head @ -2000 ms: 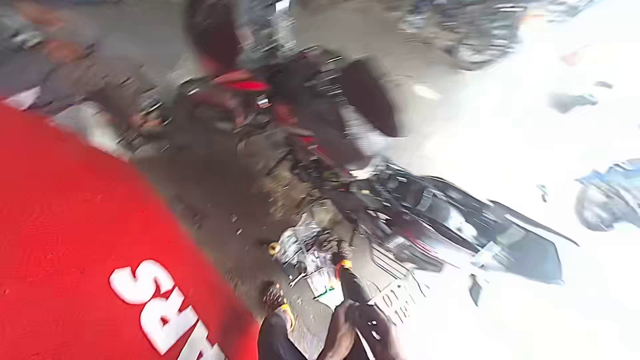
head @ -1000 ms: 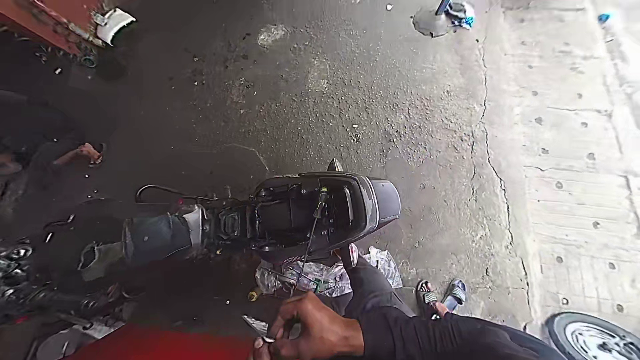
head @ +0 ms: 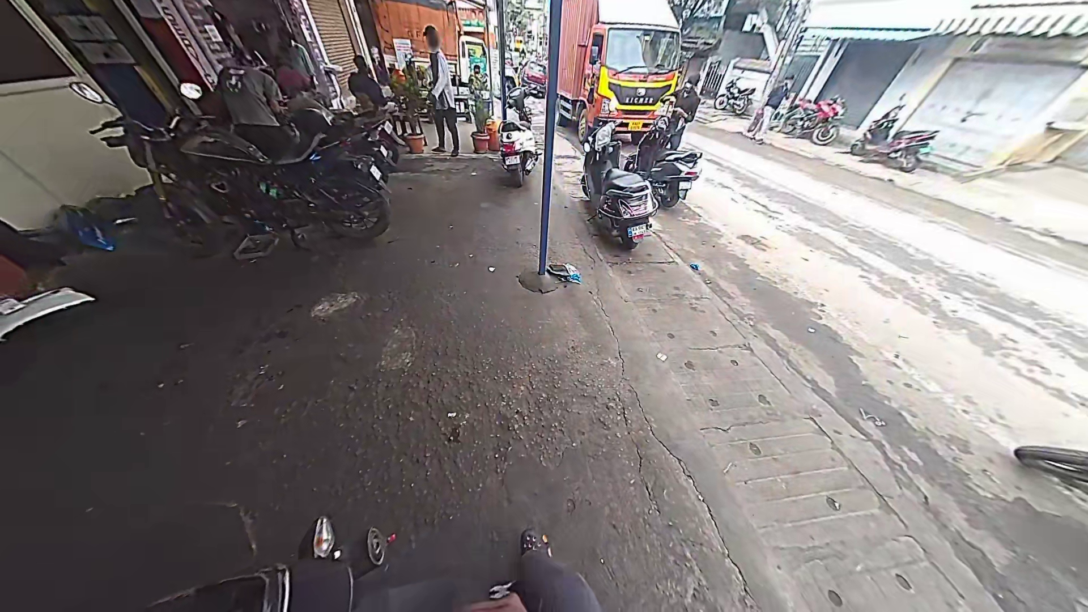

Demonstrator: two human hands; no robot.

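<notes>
At the bottom edge shows a sliver of skin, probably my right hand [head: 497, 604], mostly cut off. A small shiny metal piece [head: 501, 588] lies against it; whether the fingers grip it cannot be told. My left hand is not in view. Left of the hand, the dark bodywork of a motorcycle [head: 229, 595] enters the view, with a clear turn-signal lens [head: 324, 539] and a small round part [head: 376, 546] beyond it. To the right of the hand is a leg in dark trousers [head: 557, 586] with a patterned shoe [head: 534, 542].
Parked motorcycles [head: 280, 170] and several people stand at the left shopfront. A blue pole [head: 548, 144] rises from the pavement, scooters [head: 625, 191] beyond it. A truck [head: 633, 72] is on the road. A white curved panel [head: 42, 308] lies at left, a tire [head: 1054, 459] at right.
The view has swung up from the motorcycle to the street. My right hand and sleeve, plain over the motorcycle a second ago, are now almost wholly below the frame.
</notes>
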